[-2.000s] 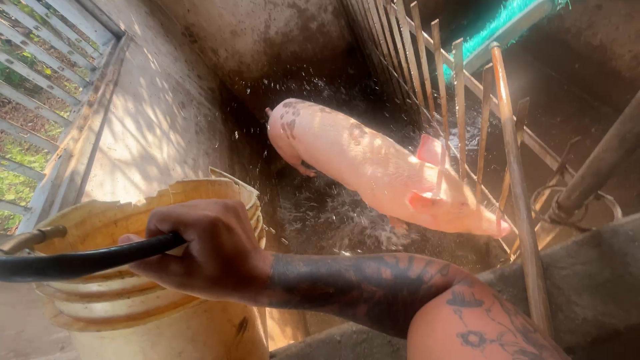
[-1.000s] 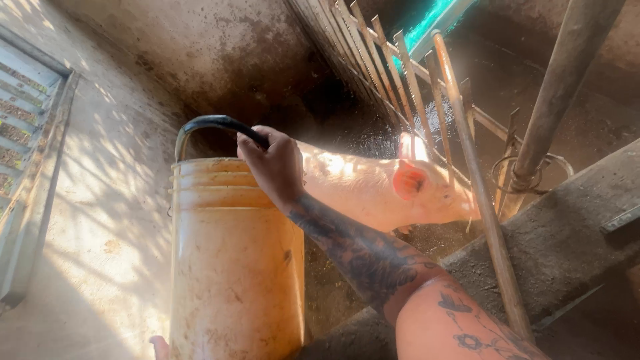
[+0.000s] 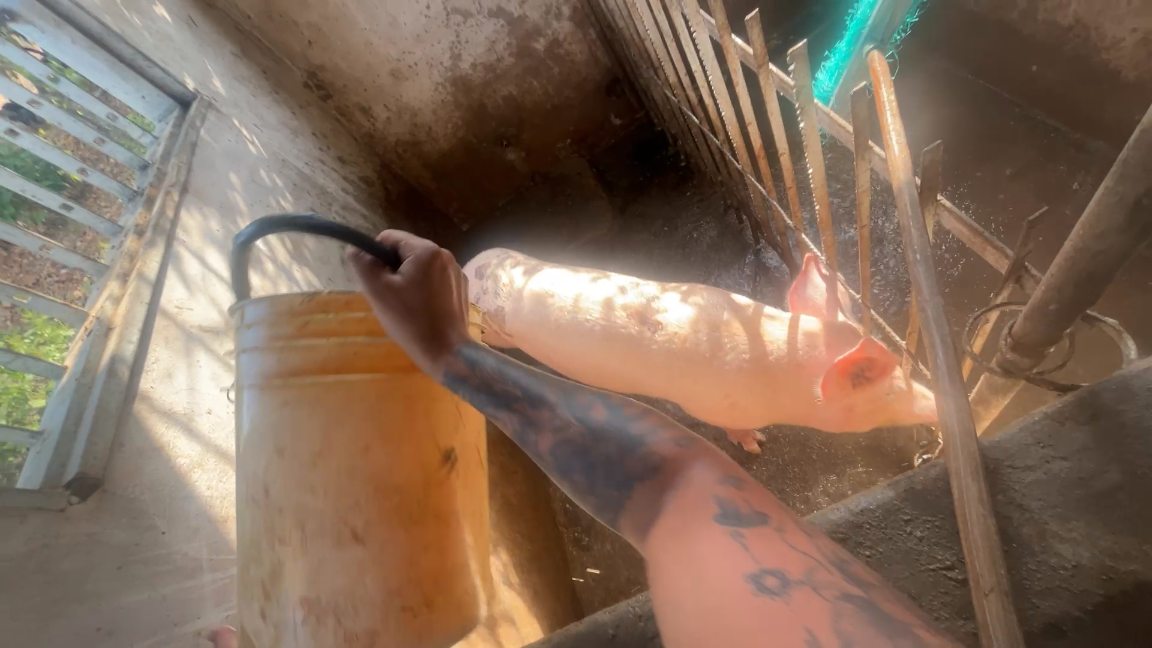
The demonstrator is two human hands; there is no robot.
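My right hand (image 3: 418, 292), at the end of a tattooed forearm, is closed around the black handle (image 3: 310, 225) of a worn yellow plastic bucket (image 3: 360, 486). The bucket's ribbed rim is at the top and its inside is out of sight. Only a fingertip of my left hand (image 3: 223, 637) shows at the bottom edge, close to the bucket's lower left side; its grip is hidden. Just beyond my right hand, a pink pig (image 3: 666, 333) stands on the wet pen floor, its head to the right against the slats.
A slatted fence (image 3: 814, 162) and a long pole (image 3: 936, 333) rise at the right, beside a thick post (image 3: 1080, 261) with wire looped round it. A low concrete wall (image 3: 1062, 486) crosses the lower right. A barred window frame (image 3: 148, 315) is on the left wall. Green netting (image 3: 846, 49) hangs beyond the fence.
Two seconds ago the bucket's open mouth showed; now the bucket is seen from its side, with the handle raised above the rim. Splashing around the pig has lessened. My right hand keeps hold of the handle.
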